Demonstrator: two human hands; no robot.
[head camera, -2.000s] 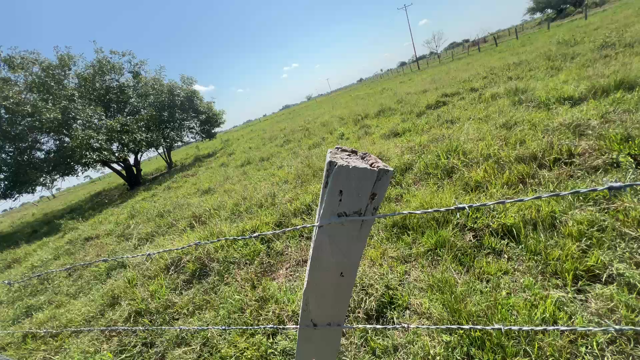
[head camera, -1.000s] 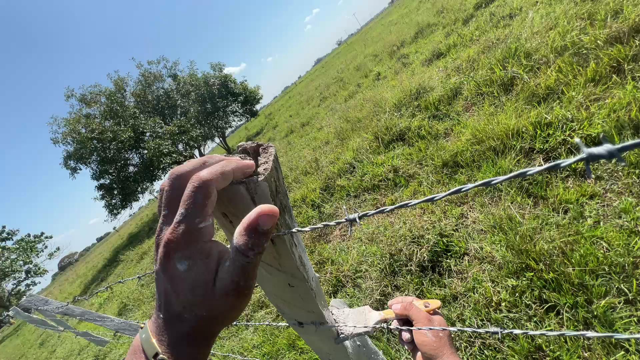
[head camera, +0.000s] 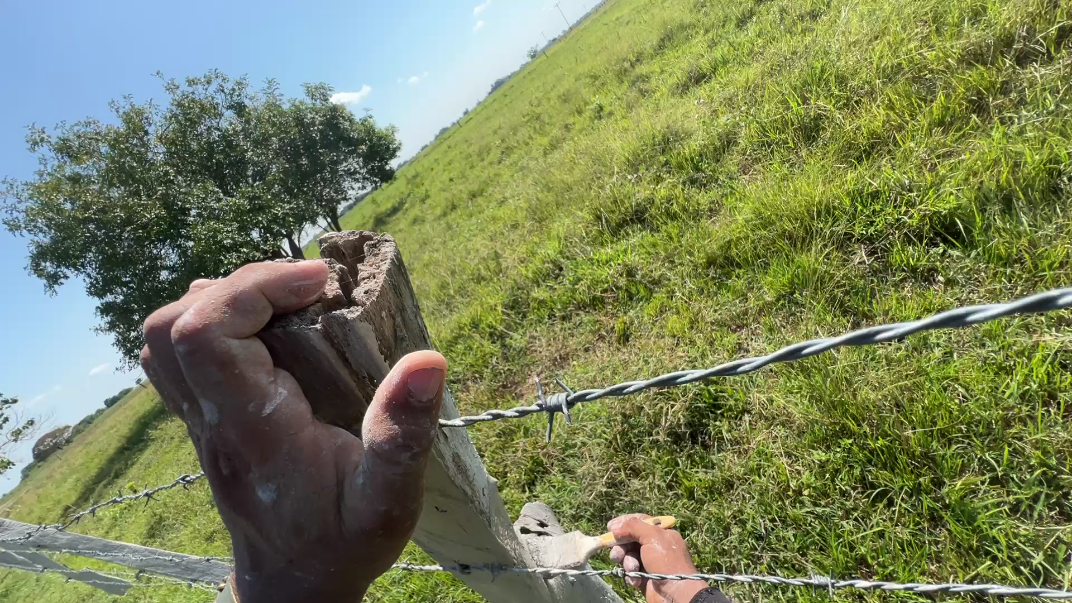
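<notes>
My left hand (head camera: 293, 435), flecked with white paint, grips the rough, cracked top of a wooden fence post (head camera: 385, 327), fingers over the top edge and thumb on the near side. The post leans in the view, and its side is coated whitish. Lower down at the right, my right hand (head camera: 657, 557) holds a paintbrush (head camera: 578, 546) by its yellowish handle. The bristles, covered in pale paint, rest against the post's side, by a knobby stub of wood (head camera: 538, 521). Part of the post is hidden behind my left hand.
Upper barbed wire (head camera: 754, 362) runs from the post to the right, with a barb close to the post. A lower barbed wire (head camera: 737, 578) passes just by my right hand. Weathered rails (head camera: 109, 548) lie at the lower left. Grass (head camera: 754, 209) and a tree (head camera: 201, 167) stand beyond.
Two seconds ago no hand was in view. One second ago my left hand was on the post top and my right hand had the brush at its side, much as now. The view has tilted and come closer.
</notes>
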